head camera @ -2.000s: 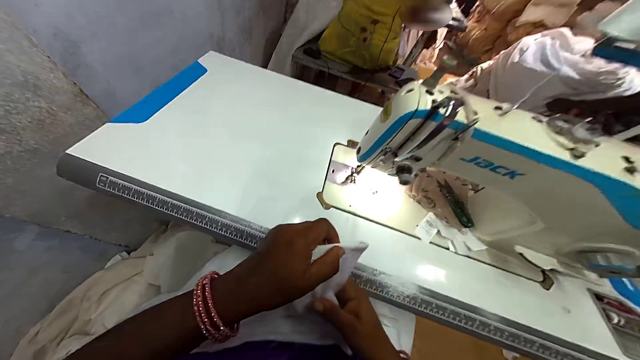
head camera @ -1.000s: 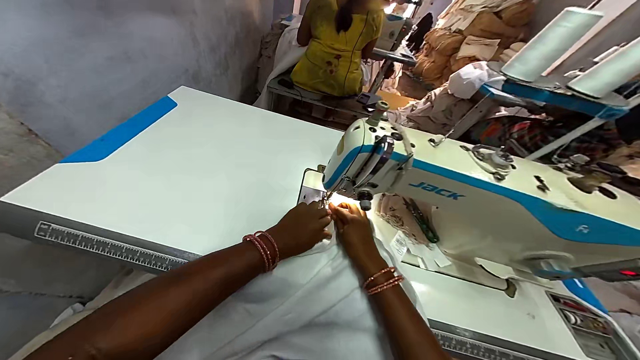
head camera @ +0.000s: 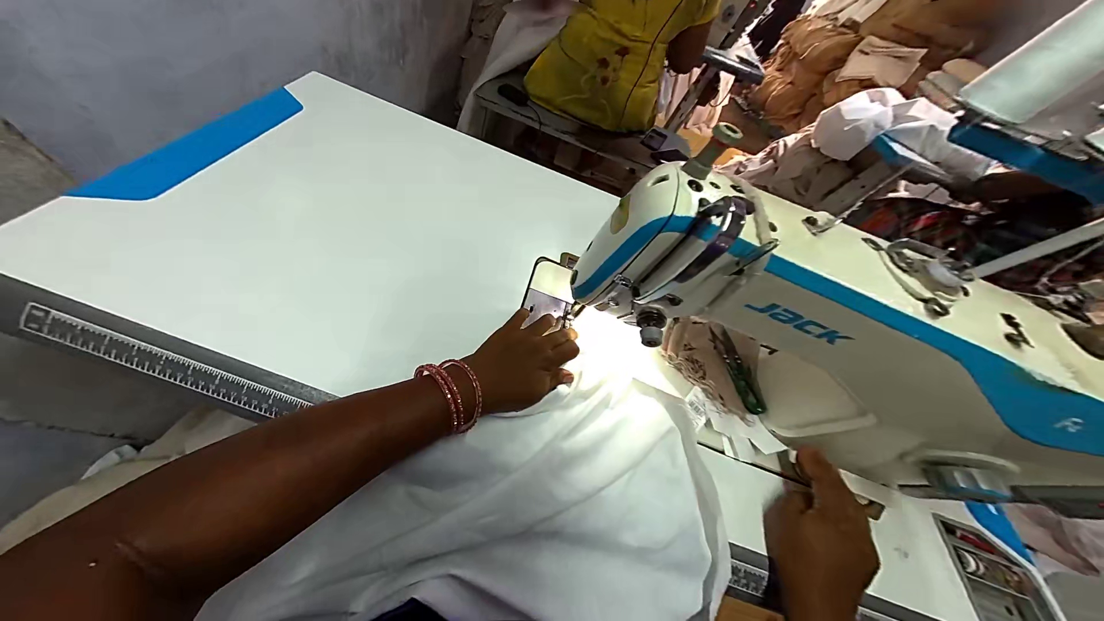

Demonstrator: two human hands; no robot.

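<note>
My left hand [head camera: 523, 362] lies on white fabric [head camera: 561, 509] beside the needle area of a Jack sewing machine [head camera: 802, 323], its fingertips close to the presser foot [head camera: 571, 317]. The fabric runs from there down over the table's front edge. My right hand [head camera: 819, 526], somewhat blurred, is off the fabric to the right, its raised finger and thumb around a small dark piece below the machine arm; whether it grips this cannot be told. Green-handled thread snips [head camera: 737, 375] lie on cloth scraps and white labels [head camera: 733, 424] under the arm.
The white table [head camera: 345, 216] has a ruler strip [head camera: 164, 362] along its front edge. Thread cones [head camera: 1035, 69] stand at the upper right. Beyond the table a person in a yellow top [head camera: 604, 65] sits near another machine, with heaps of cloth [head camera: 811, 69] further back.
One second ago both hands were together at the needle. My right hand has moved away, right and toward the table's front; my left hand stays by the needle with the fabric.
</note>
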